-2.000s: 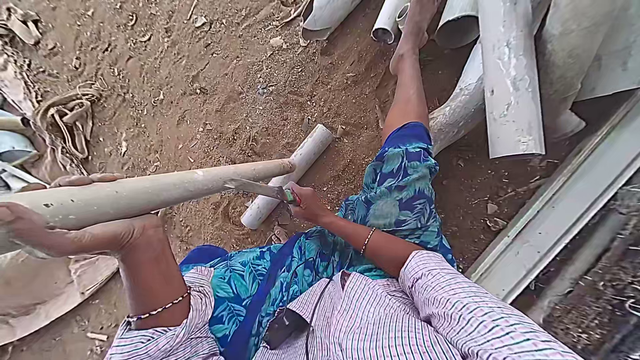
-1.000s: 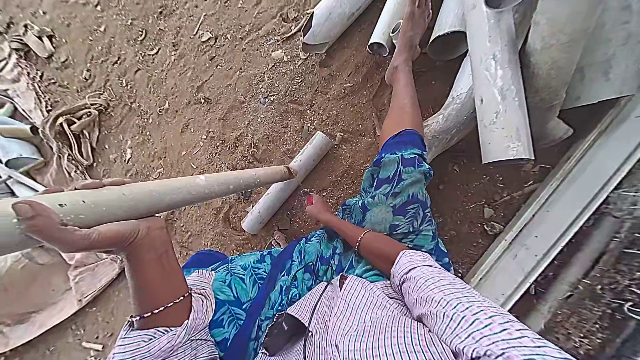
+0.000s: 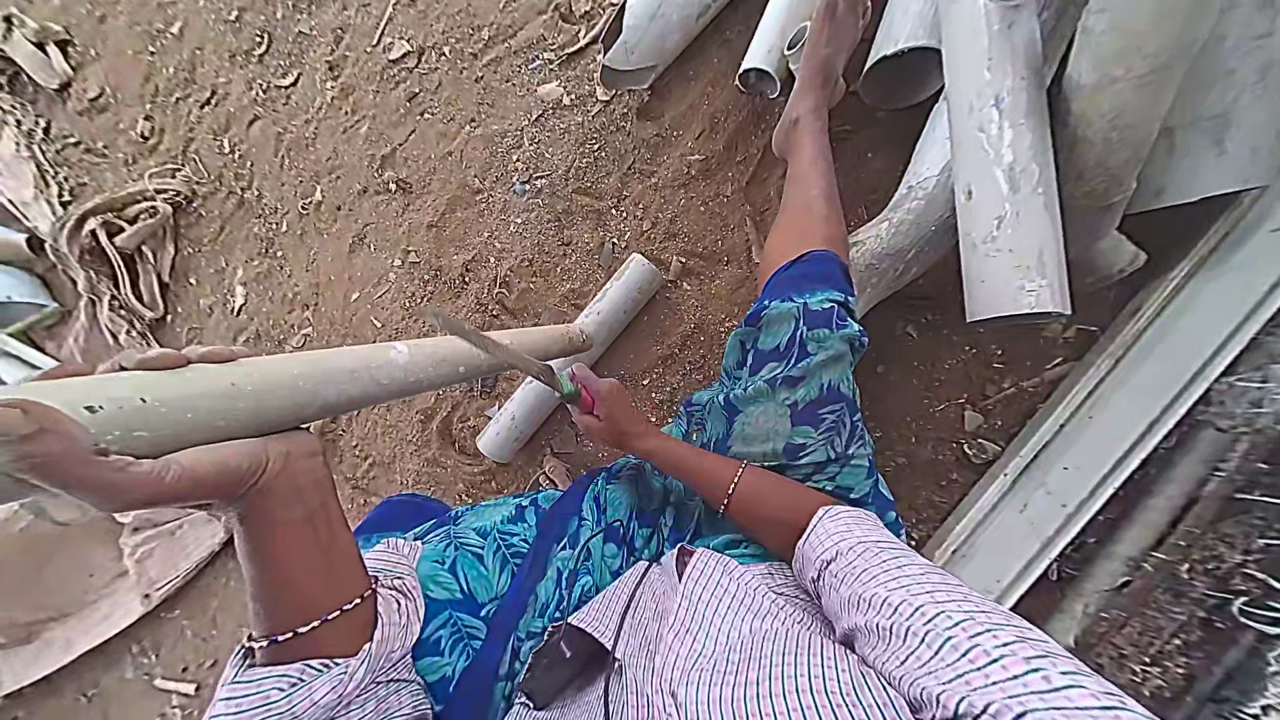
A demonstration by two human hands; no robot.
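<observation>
A long off-white plastic pipe (image 3: 300, 385) runs from the left edge to the middle, its far end resting on a short piece of pale pipe (image 3: 520, 420) on the ground. My left hand (image 3: 130, 460) holds the long pipe from below near the left edge, fingers showing behind it. My right hand (image 3: 605, 405) is closed on the pink and green handle of a blade tool, probably a knife (image 3: 500, 350). The blade lies across the long pipe near its far end, tilted up to the left. Whether its edge touches the pipe is hard to tell.
Several pale pipes (image 3: 1005, 180) lie at the upper right, around my outstretched foot (image 3: 815, 80). A long pale channel-shaped strip (image 3: 1110, 400) slants along the right. Crumpled cloth (image 3: 125, 240) lies at the left, a sheet (image 3: 90, 580) below it. Sandy ground (image 3: 400, 180) carries scraps.
The blade, not visible one second ago, is now across the pipe, its tip up to the left. My right hand has moved up and left towards the long pipe. My left hand still holds the pipe.
</observation>
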